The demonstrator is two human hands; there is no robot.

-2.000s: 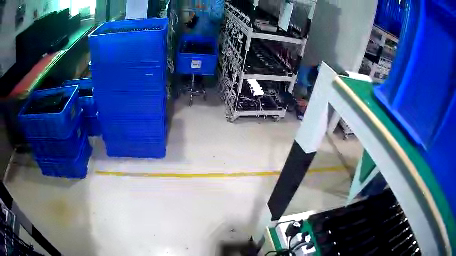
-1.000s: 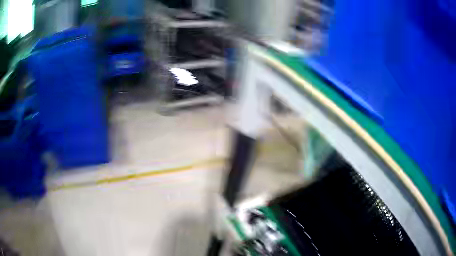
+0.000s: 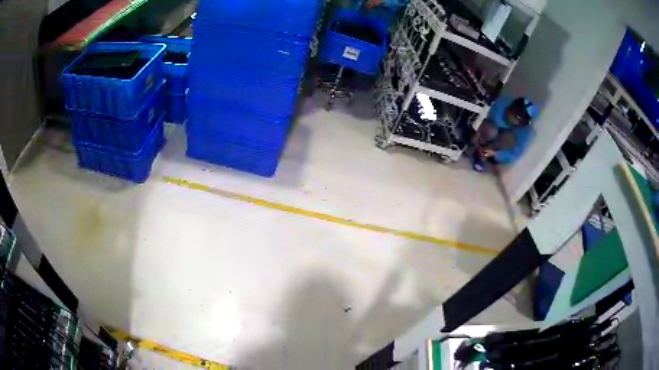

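Observation:
No hand of mine is in the picture. Nearest in front of me at the lower right is the rack shelf, where dark smartphones (image 3: 549, 350) stand in a row, cut off by the bottom edge. Black cables and white adapters (image 3: 470, 352) lie at the row's left end. The rack's pale frame has a black-banded leg (image 3: 495, 282). At the lower left another row of dark slabs (image 3: 32, 325) stands on a second rack, partly out of the picture.
Blue crates (image 3: 242, 87) stand stacked beyond a yellow floor line (image 3: 325, 215), with a lower stack (image 3: 115, 119) to their left. A blue crate (image 3: 352, 50) rests on a stool. A person in blue (image 3: 509, 130) crouches beside a wheeled rack (image 3: 441, 94). Another yellow strip (image 3: 173, 353) lies low left.
The view has swung and tilted. The near rack sits lower right, its large blue crate is out of view, and the crouching person and lower-left rack show more fully.

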